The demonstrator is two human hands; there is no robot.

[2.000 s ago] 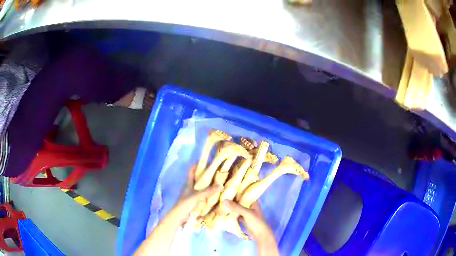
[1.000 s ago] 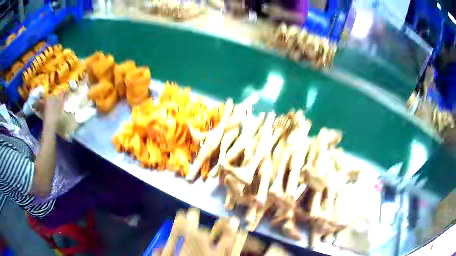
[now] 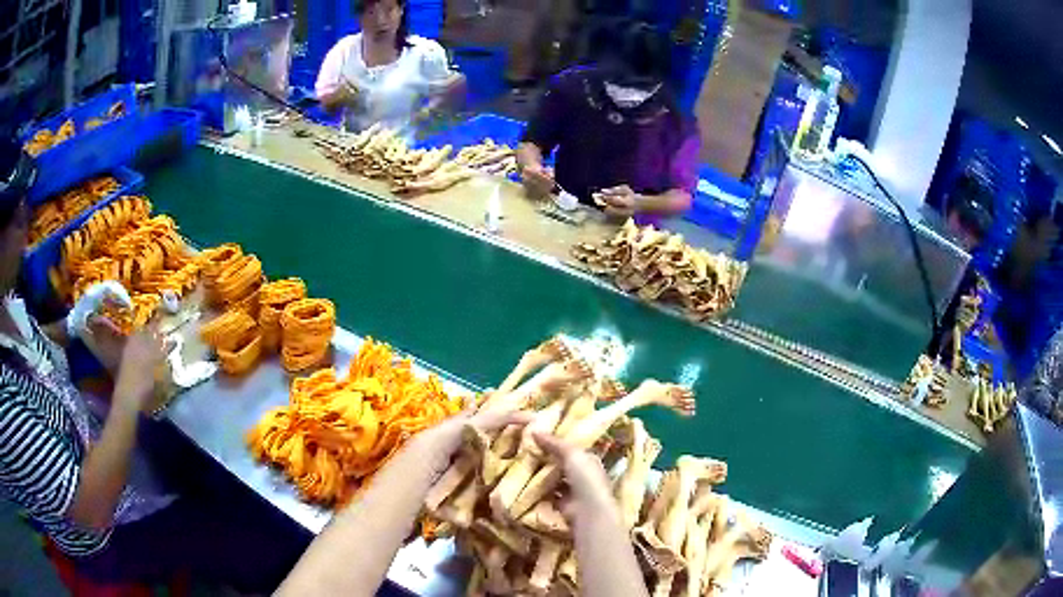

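Observation:
My left hand (image 3: 449, 449) and my right hand (image 3: 574, 472) are bare and hold a bundle of tan figurine legs (image 3: 530, 437) between them. The bundle is over the heap of tan legs (image 3: 688, 525) on the metal bench. Some feet in the bundle point up and to the right, with toes showing. The lower legs of the bundle overlap the heap, so I cannot tell where one ends and the other begins. My fingertips are partly hidden among the legs.
Loose orange parts (image 3: 350, 426) and orange stacks (image 3: 305, 332) lie left on the bench. A green conveyor belt (image 3: 385, 262) runs behind. A red-pink tube (image 3: 801, 560) and white bottles (image 3: 863, 542) are right. A person in stripes (image 3: 70, 432) works at left; others sit across the belt.
The view has moved from the blue tote beneath the bench up to the benchtop. The bundle of legs, lower in the frame a second ago, is now over the heap between both hands.

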